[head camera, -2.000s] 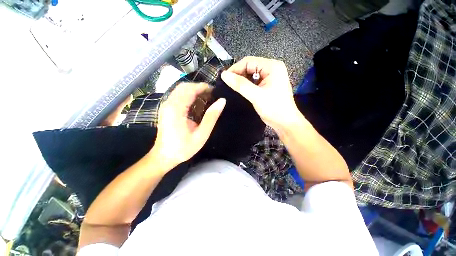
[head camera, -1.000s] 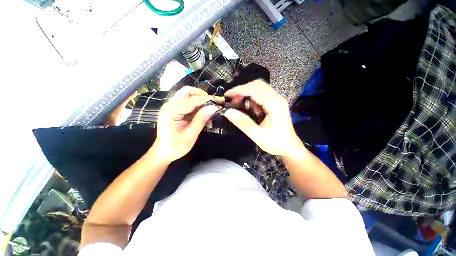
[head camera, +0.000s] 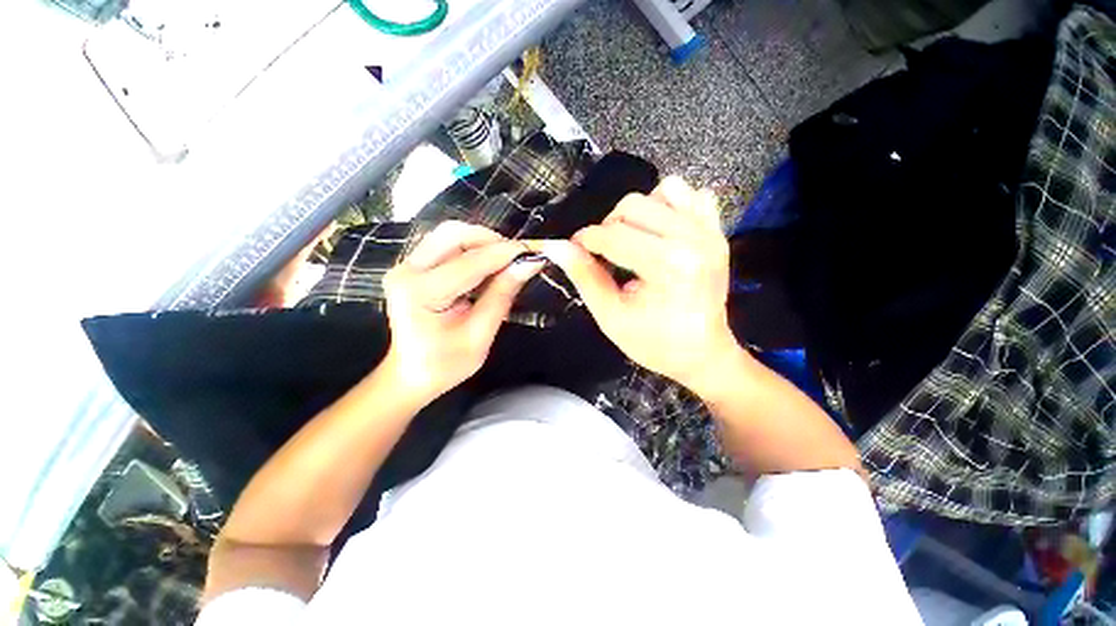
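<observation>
A plaid garment with black lining lies over my lap and against the table's front edge. My left hand and my right hand meet above it at the middle of the view. The thumb and fingers of both hands pinch a small edge of the garment between them. A thin pale line shows at the fingertips. The exact layers pinched are too small to tell. Part of the cloth under the hands is hidden.
The white table is at the upper left, with a ruler strip along its front edge. Green-handled scissors lie at its top. A black and plaid garment pile is at the right. A striped cup stands beyond the table edge.
The hands came together from apart and now pinch the garment's edge. The right hand moved lower, then its fingers straightened. The black cloth it held up earlier has dropped, and more plaid shows.
</observation>
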